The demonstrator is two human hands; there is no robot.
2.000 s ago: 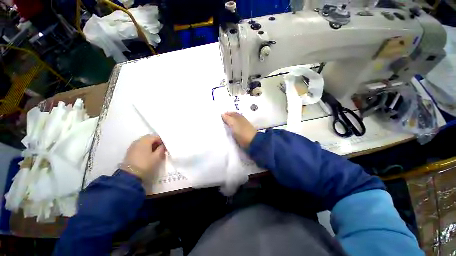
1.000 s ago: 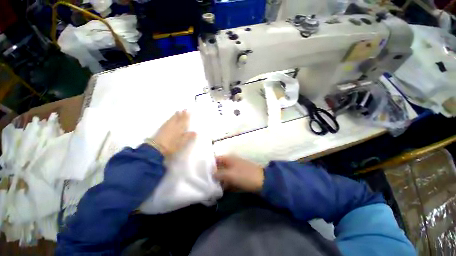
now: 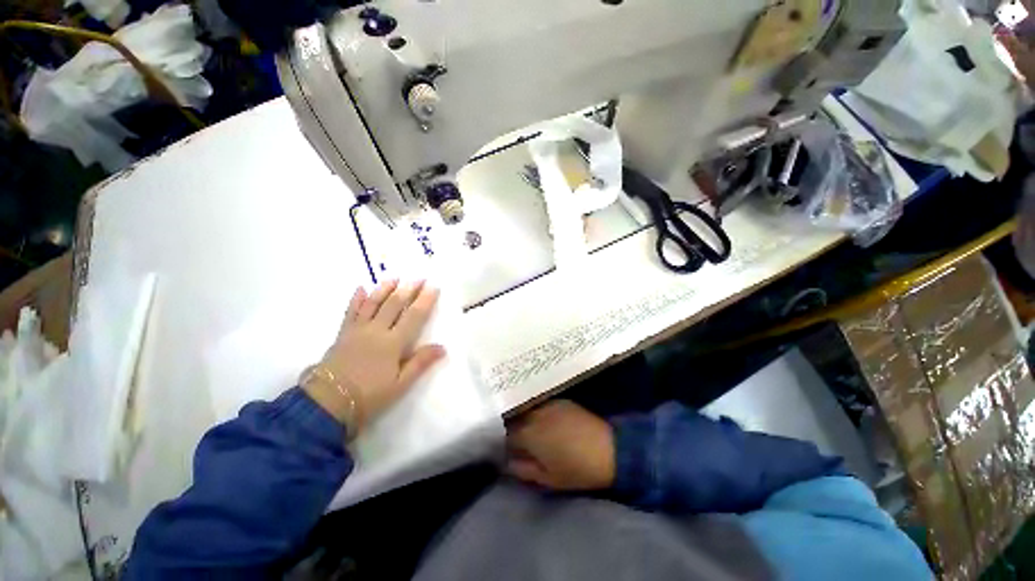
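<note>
A thin white fabric panel (image 3: pixel 448 403) lies on the white machine table, its front part over the front edge. My left hand (image 3: pixel 380 346) rests flat on it, fingers spread, just in front of the needle area. My right hand (image 3: pixel 560 445) is at the table's front edge with its fingers curled by the panel's corner; whether it grips the cloth is hidden. The sewing machine (image 3: pixel 545 68) stands behind, its presser foot area (image 3: pixel 397 216) beyond my left fingertips. A folded white piece (image 3: pixel 119 386) lies at the table's left.
A looped white strip (image 3: pixel 564 204) lies under the machine arm beside black-handled shears (image 3: pixel 689 236). A clear plastic bag (image 3: pixel 846 187) is at the right. White pieces (image 3: pixel 28 443) lie at the far left. Wrapped cardboard (image 3: pixel 965 397) is at the lower right.
The view has moved closer to the machine. My left hand has flattened on the panel nearer the needle area. My right hand has moved down to the table's front edge. The panel lies flatter.
</note>
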